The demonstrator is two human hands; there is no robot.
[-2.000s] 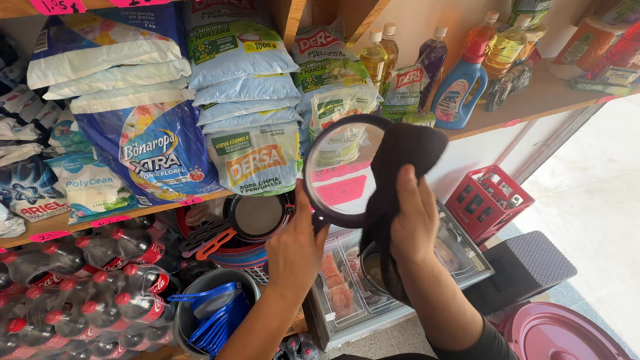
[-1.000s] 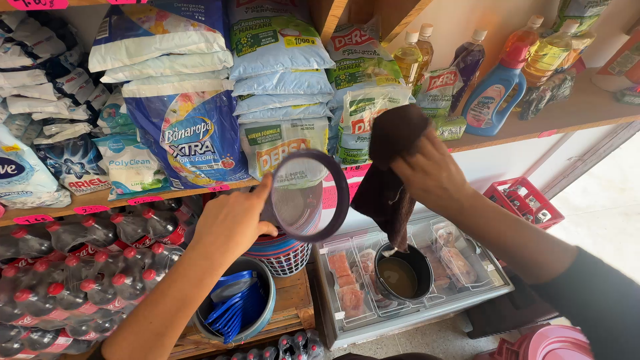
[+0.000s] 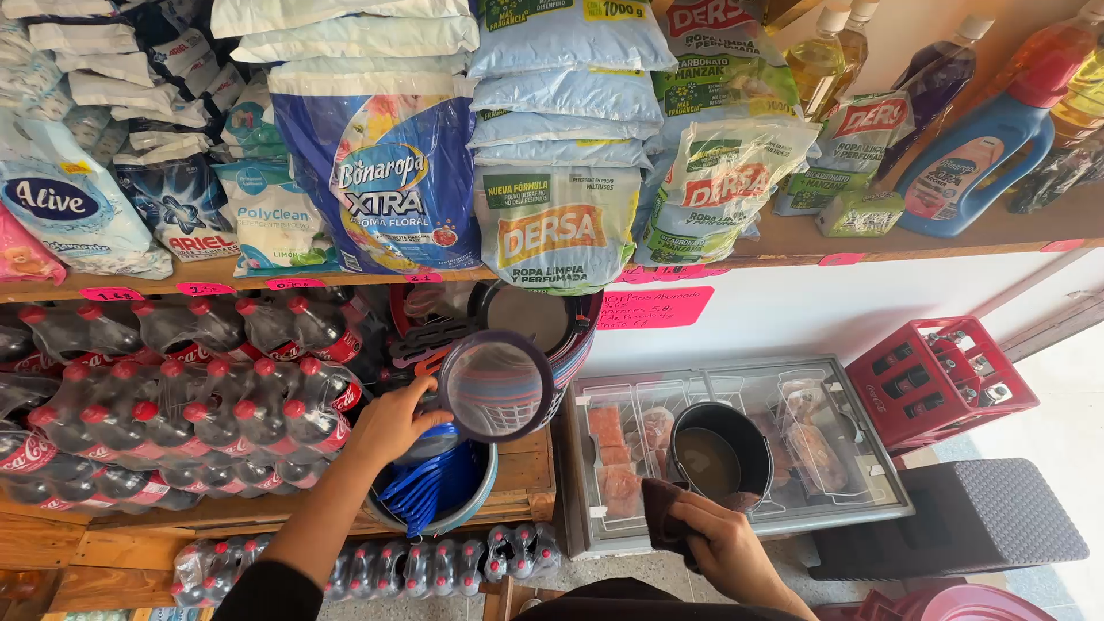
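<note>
My left hand (image 3: 392, 424) grips the rim of a round strainer or lid with a dark frame (image 3: 496, 386) and a see-through centre, held up in front of the stacked baskets. My right hand (image 3: 720, 535) holds a dark brown cloth (image 3: 666, 520), bunched in the fingers. Just beyond that hand, a black bucket (image 3: 723, 455) with murky liquid stands on the glass top of a chest freezer (image 3: 862, 509). Blue plastic hangers (image 3: 423, 492) lie in a round tub below my left hand.
Detergent bags (image 3: 379, 172) and bottles, such as a blue jug (image 3: 975, 164), crowd the wooden shelf (image 3: 776, 250) above. Packed cola bottles (image 3: 198, 405) are stacked at left. A red crate (image 3: 940, 379) stands right of the freezer, by a dark woven-textured stool (image 3: 992, 509).
The cloth and my right hand have come down from in front of the shelf to beside the bucket. My left hand has kept hold of the round object, which has moved away from the cloth.
</note>
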